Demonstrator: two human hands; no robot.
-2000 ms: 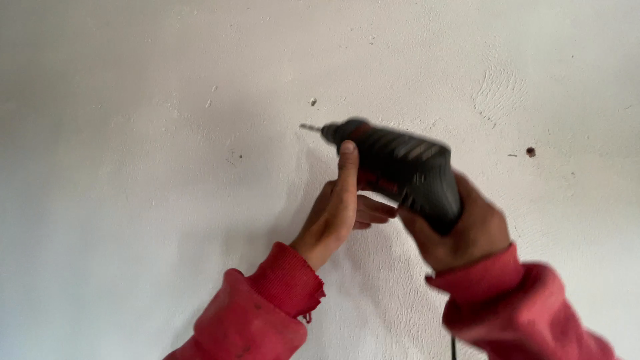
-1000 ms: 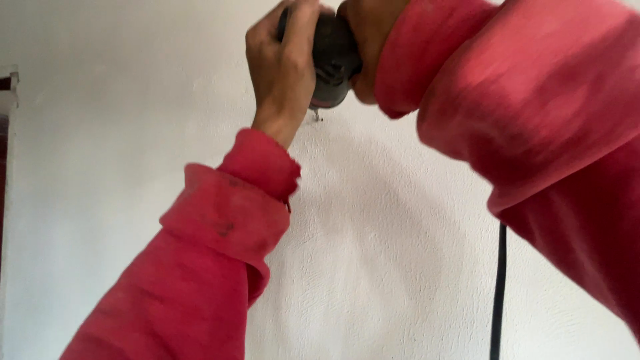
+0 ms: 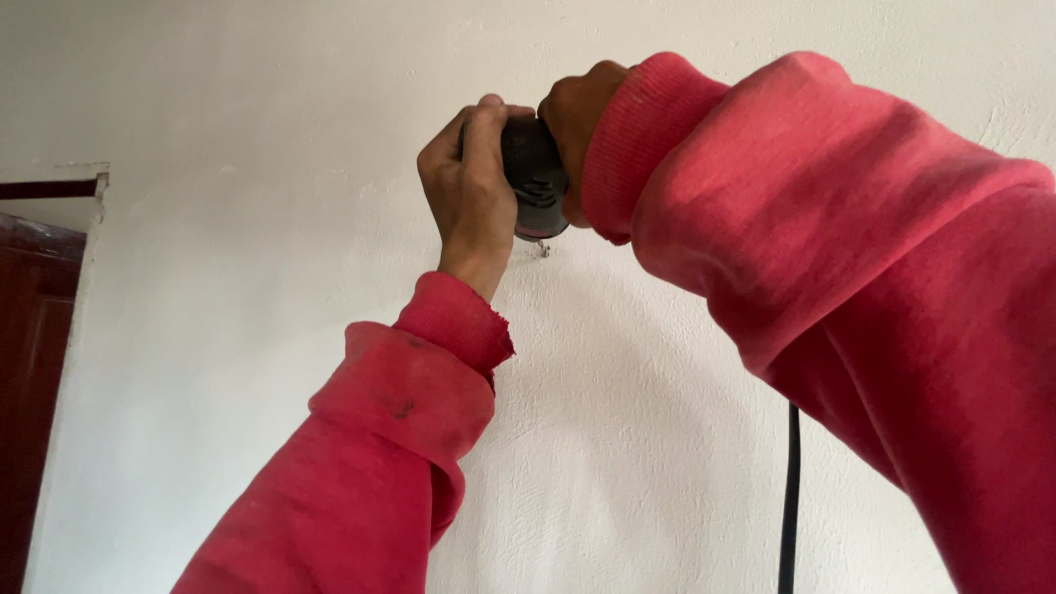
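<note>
A black power drill (image 3: 536, 177) is held against or close to the pale plastered wall (image 3: 247, 272), seen from its rear end. My left hand (image 3: 477, 181) grips the left side of its body, thumb and fingers around the housing. On the right, my right hand (image 3: 582, 132) is closed on the drill, its fingers mostly out of sight behind the wrist and red sleeve. Just below the body, a drill bit (image 3: 540, 245) shows by a small hole or mark (image 3: 544, 252) in the plaster; whether it is in the wall cannot be told.
A black power cord (image 3: 790, 495) hangs down below my right forearm. At the left edge stand a dark reddish-brown door (image 3: 37, 346) and its frame, with a chipped plaster corner (image 3: 101, 177). Rough plaster texture marks the wall under the drill.
Two seconds ago the drill was seen side-on, its bit pointing left; now its rear faces me. The view has shifted, and the door at the left shows more than a second ago.
</note>
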